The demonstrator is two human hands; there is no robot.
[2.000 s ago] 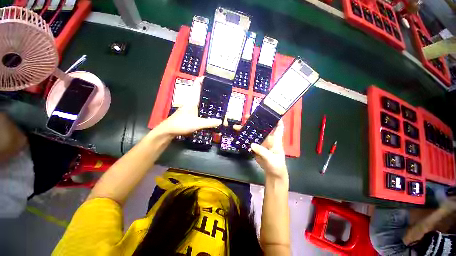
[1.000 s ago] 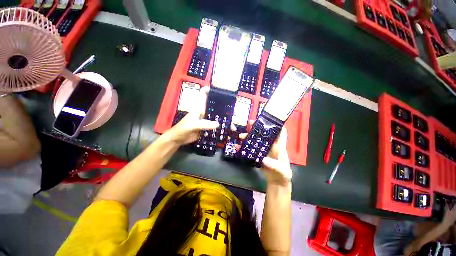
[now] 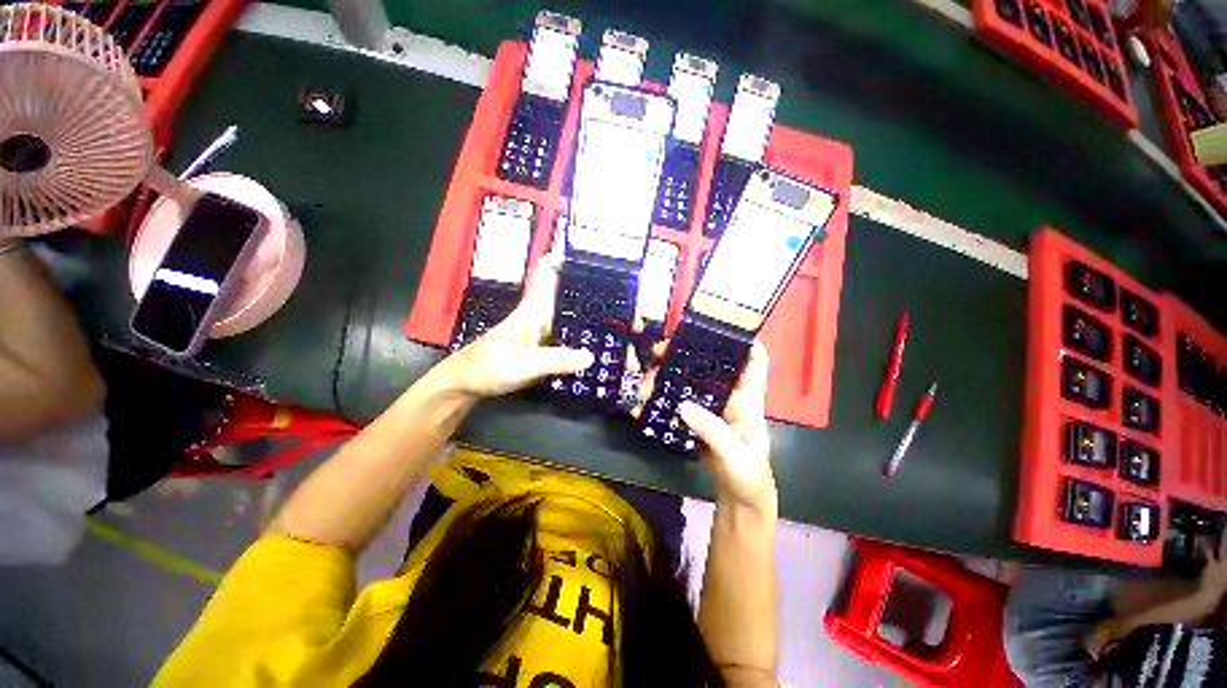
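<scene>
My left hand (image 3: 518, 352) holds an open flip phone (image 3: 615, 182), its screen lit white and its thumb on the black keypad. My right hand (image 3: 731, 427) holds a second open flip phone (image 3: 763, 255), tilted to the right, with the thumb on its keypad. Both phones are over the red phone tray (image 3: 811, 352). Several open flip phones with lit screens lie in the tray, such as one at its upper left (image 3: 541, 101); the held phones partly hide others. The fingers behind the held phones are mostly hidden.
A pink fan (image 3: 67, 121) stands left, with a smartphone (image 3: 198, 273) on its round base. A red pen (image 3: 894, 364) and a red-and-white pen (image 3: 912, 429) lie right of the tray. Another tray (image 3: 1044, 444) holds closed phones. A person's arm shows at each side.
The right-hand phone has turned more upright and stands closer beside the left-hand phone. Small blue marks now show on both held screens. The whole view has shifted slightly.
</scene>
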